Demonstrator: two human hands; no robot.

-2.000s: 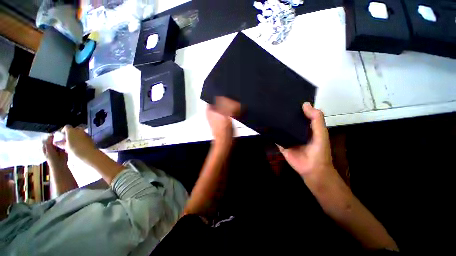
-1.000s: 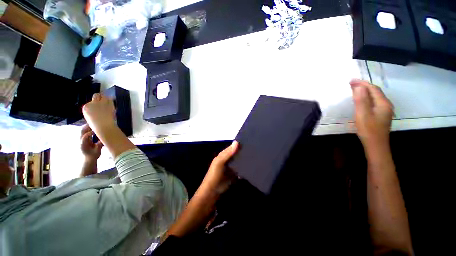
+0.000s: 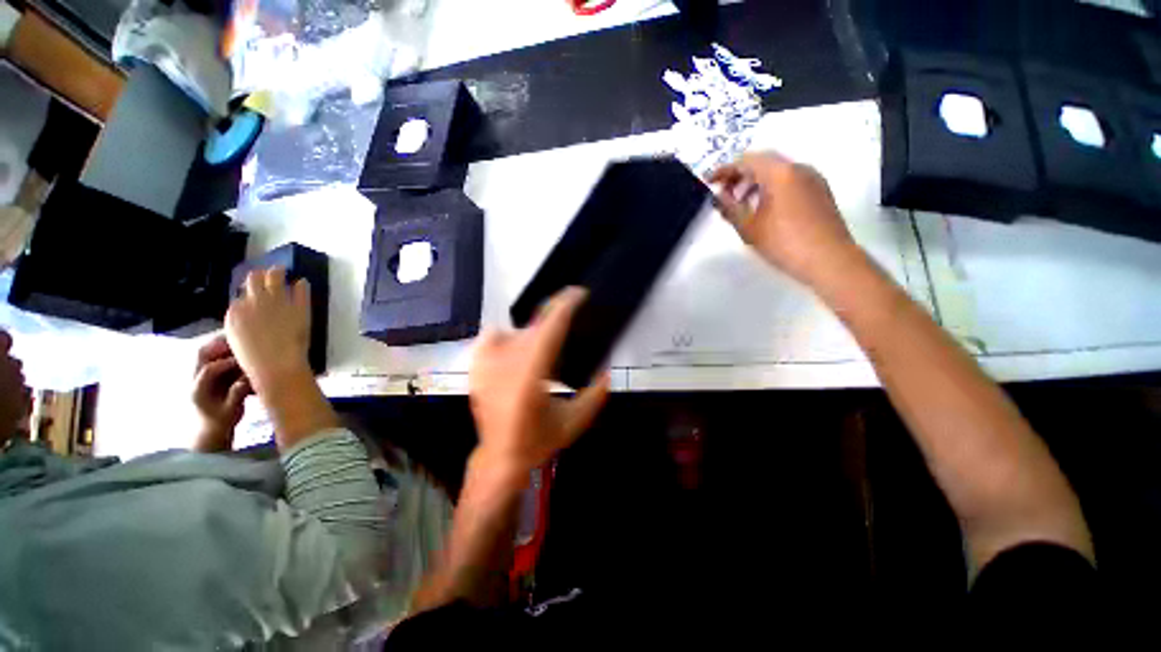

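A black box (image 3: 618,255), seemingly an open base, is tilted above the front middle of the white table. My left hand (image 3: 522,382) holds its near left end, with fingers at its near edge. My right hand (image 3: 777,210) is past its far right corner, beside the white cable pile (image 3: 719,108); its fingers are bent together. Something small and pale may be at the fingertips, but I cannot tell whether they grip a cable. The box interior looks dark and is blurred.
Packed boxes stand left (image 3: 414,268) and right (image 3: 961,140). A neighbour in a grey-green shirt (image 3: 166,535) handles a black box (image 3: 312,287) at the left. A large black container (image 3: 102,261), plastic bags (image 3: 306,77) and red scissors (image 3: 590,7) lie farther out.
My left hand has moved the box up and over the table and turned it. My right hand has moved left from the right side to the cable pile. The view has shifted slightly.
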